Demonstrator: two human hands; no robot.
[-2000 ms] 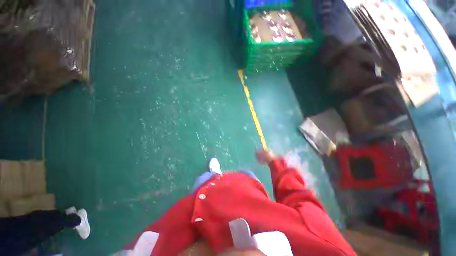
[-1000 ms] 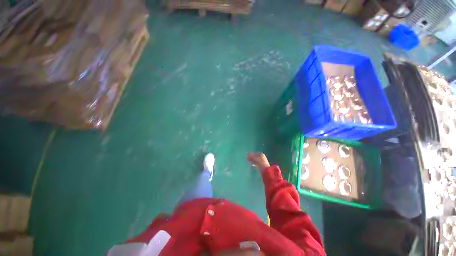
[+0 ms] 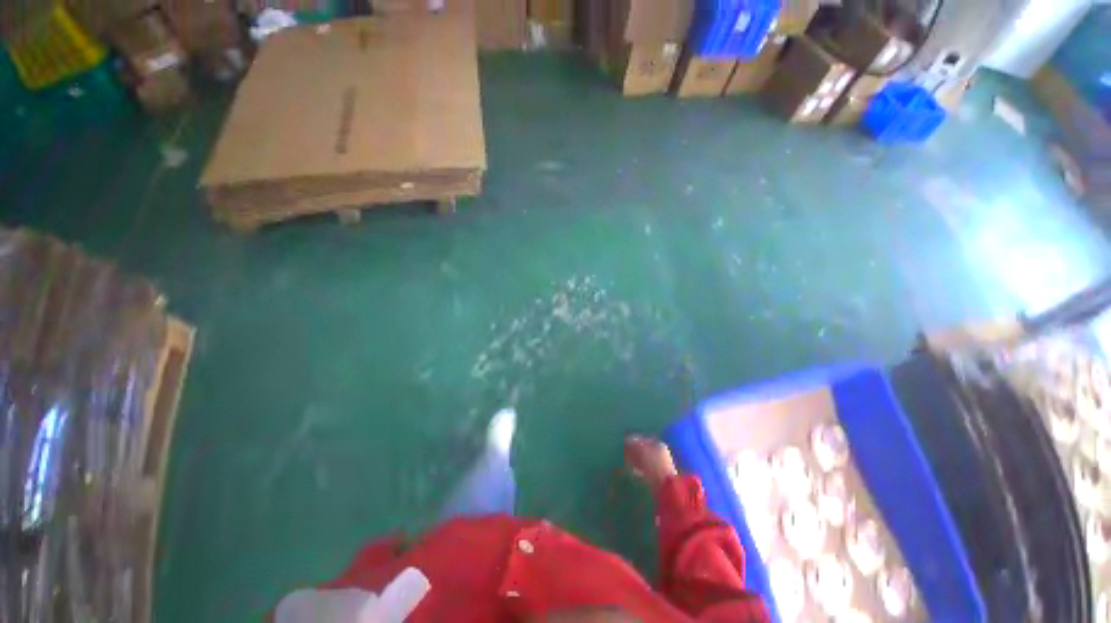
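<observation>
My right hand [image 3: 651, 458] hangs beside my red sleeve, just left of the blue turnover crate [image 3: 920, 493]. It is small and blurred. I see nothing in it, but its finger pose is unclear. My left hand is not in view. The blue crate stands at the lower right, cut off by the bottom edge. Round pale, shiny parts [image 3: 804, 529] lie in it on brown cardboard.
Flattened cartons [image 3: 353, 104] lie on a pallet ahead left. A film-wrapped stack [image 3: 67, 426] stands at the left edge. Brown boxes [image 3: 652, 61] and a small blue basket [image 3: 904, 112] line the back. More round parts [image 3: 1078, 426] lie at the right edge. Green floor [image 3: 573, 243] lies between.
The view has moved forward and tilted up. The blue crate has shifted down in view, and the green crate is out of sight. The full carton pallet and back boxes now show.
</observation>
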